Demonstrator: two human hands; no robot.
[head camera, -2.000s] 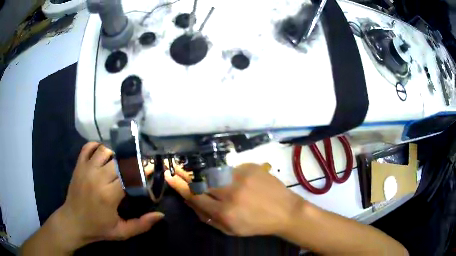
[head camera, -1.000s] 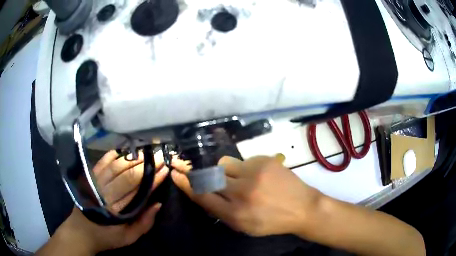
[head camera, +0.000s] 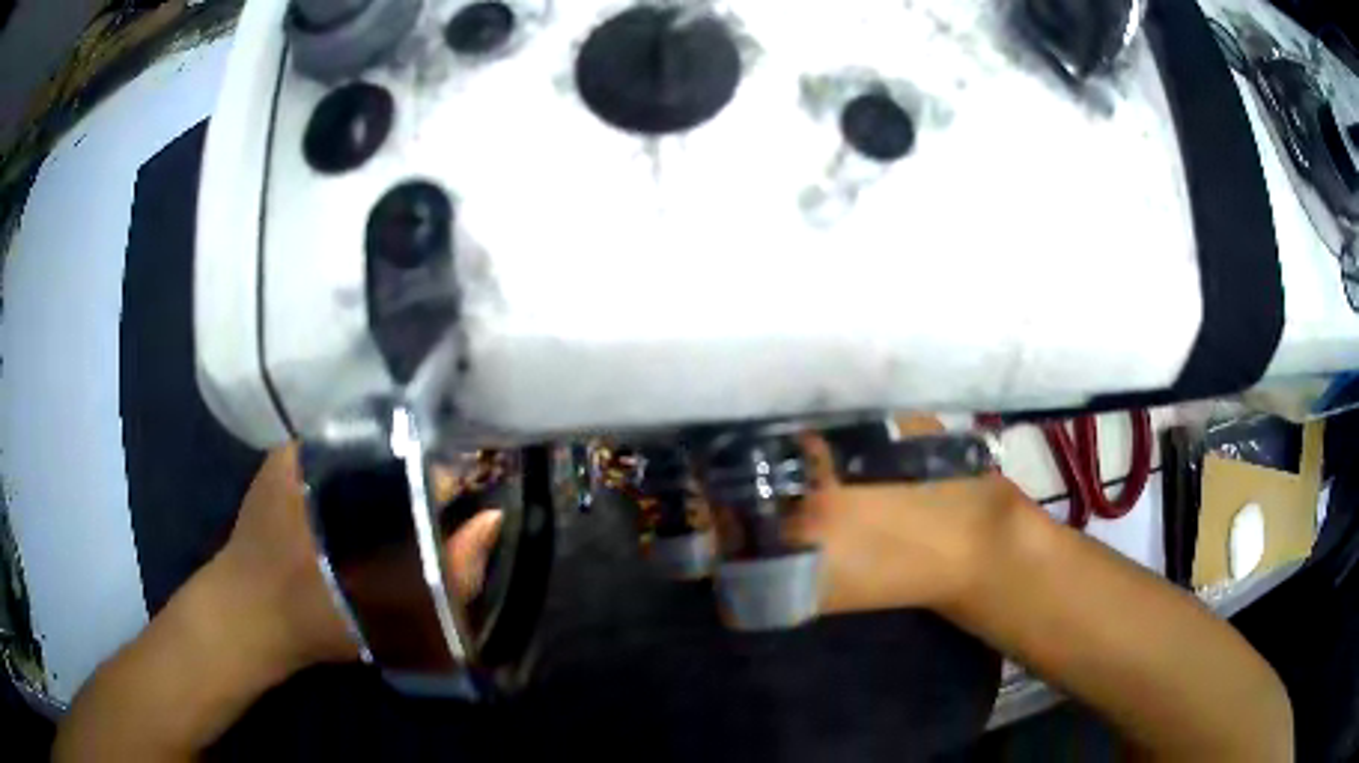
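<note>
A dark cloth (head camera: 656, 678) lies under the white sewing machine head (head camera: 716, 254) and shows again on the left. My left hand (head camera: 291, 567) is on the cloth at the left, partly behind the shiny metal guard (head camera: 391, 552); a fingertip shows through the guard's loop. My right hand (head camera: 894, 529) is blurred, behind the tension dials (head camera: 768, 589) and under the head's lower edge, with its fingers mostly hidden. The needle area is dim and blurred. What either hand grips cannot be seen.
Dark red scissors handles (head camera: 1095, 470) lie right of my right hand, partly covered by the machine head. Farther right are a tan card (head camera: 1215, 514) with a white oval chalk piece (head camera: 1246, 540) on it and a black case (head camera: 1182, 507) beside it.
My right hand has moved right and back from beside the needle, under the head. More cloth shows in front of the needle. The view has shifted, and the head covers more of the scissors.
</note>
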